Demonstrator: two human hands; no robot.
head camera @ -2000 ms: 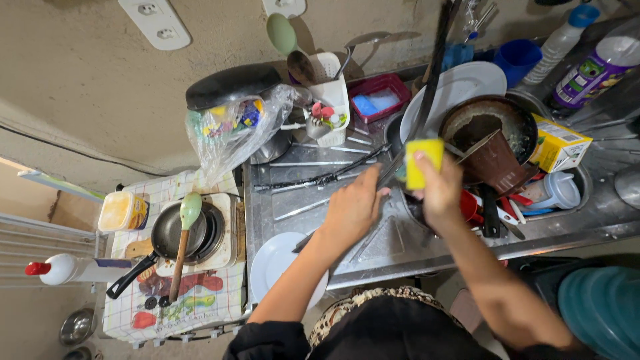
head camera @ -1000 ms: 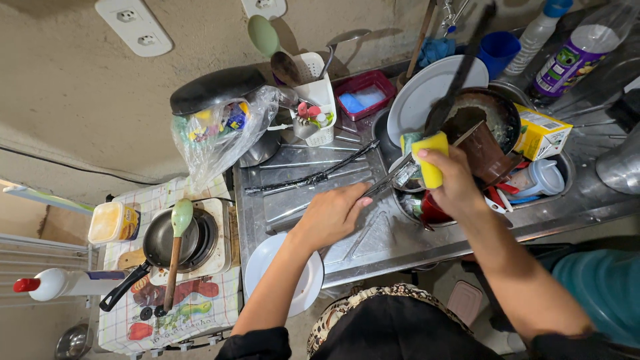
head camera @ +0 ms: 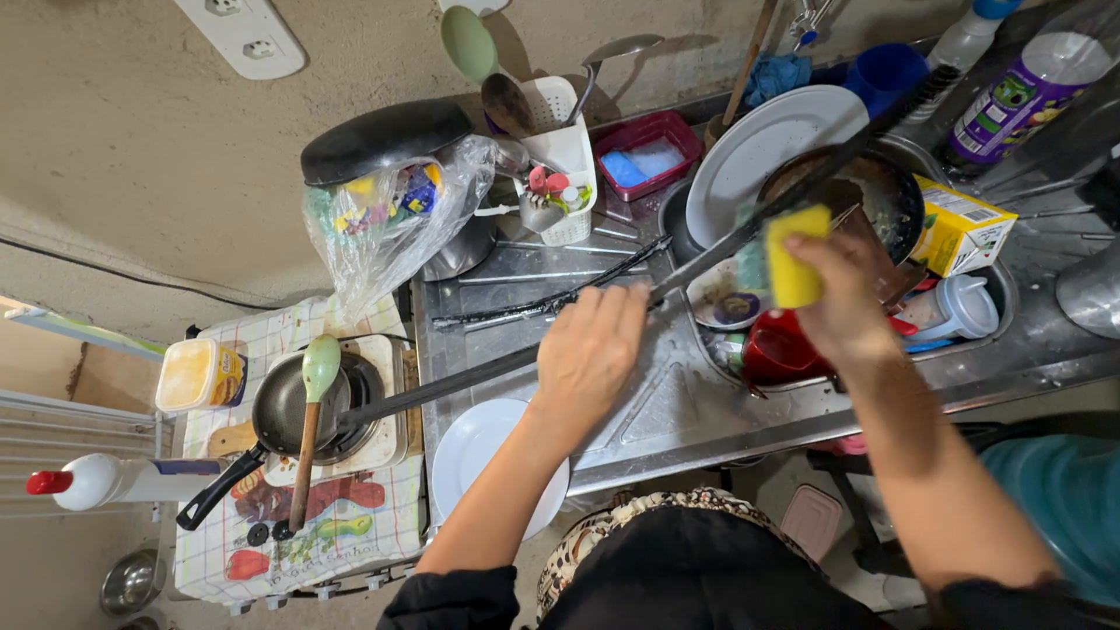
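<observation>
My left hand (head camera: 591, 354) is closed around a long, flat black strip (head camera: 468, 378), which runs slantwise from above the frying pan on the stove up over the sink. In my right hand (head camera: 844, 302) is a yellow sponge (head camera: 798, 255), touching or close beside the strip above the sink basin; motion blurs it. A second black strip (head camera: 547, 303), wet and thinner, lies on the steel drainboard (head camera: 652, 411) behind my left hand. A white plate (head camera: 494, 459) sits at the drainboard's front left, partly under my left forearm.
The sink holds a large light plate (head camera: 770, 157), a dirty pan (head camera: 901, 206), a red container (head camera: 783, 350) and a yellow box (head camera: 958, 229). Behind are a pink tub (head camera: 647, 144) and a white utensil basket (head camera: 560, 157). A frying pan (head camera: 293, 407) rests on the stove at left.
The strip in my left hand now reaches left across to the stove; one second ago its left end was near that hand. The sponge stays in my right hand.
</observation>
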